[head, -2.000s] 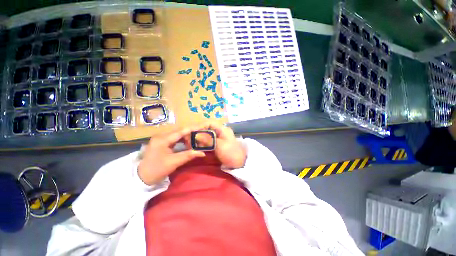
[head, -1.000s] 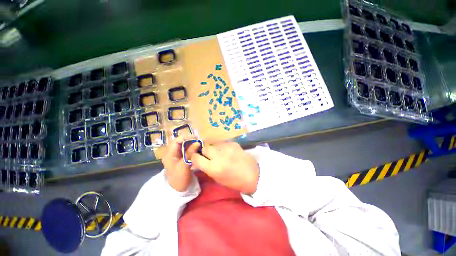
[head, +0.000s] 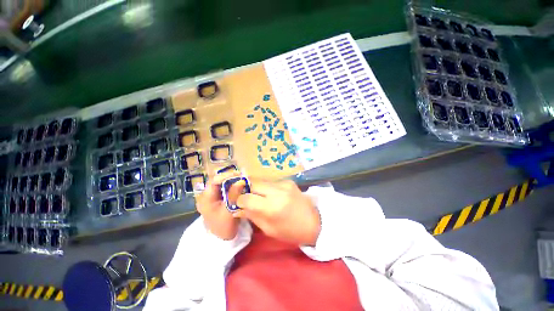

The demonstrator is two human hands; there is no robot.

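A black square housing frame (head: 226, 195) with a shiny edge is held in front of my chest, just off the bench edge. My left hand (head: 217, 209) grips its left side. My right hand (head: 280, 209) is at its right side, with fingertips on the frame and partly inside its opening. Whether the right fingers hold a small piece cannot be told. The clear blister tray (head: 92, 182) with black frames in its pockets lies behind my left hand. Small blue pieces (head: 271, 135) are scattered on the cardboard (head: 243, 91). The white adhesive sheet (head: 358, 91) with rows of dark dashes lies to their right.
Stacked blister trays (head: 42, 182) stand at far left, and another stack (head: 468, 79) at right. Below the bench edge are a round blue stool (head: 89, 288), a metal ring wheel, striped floor tape (head: 468, 212), blue supports at right and a grey crate at the right rim.
The view has turned, so the bench contents shift. The frame went from facing up between both hands to tilted in my left hand, with my right fingers now at its right edge.
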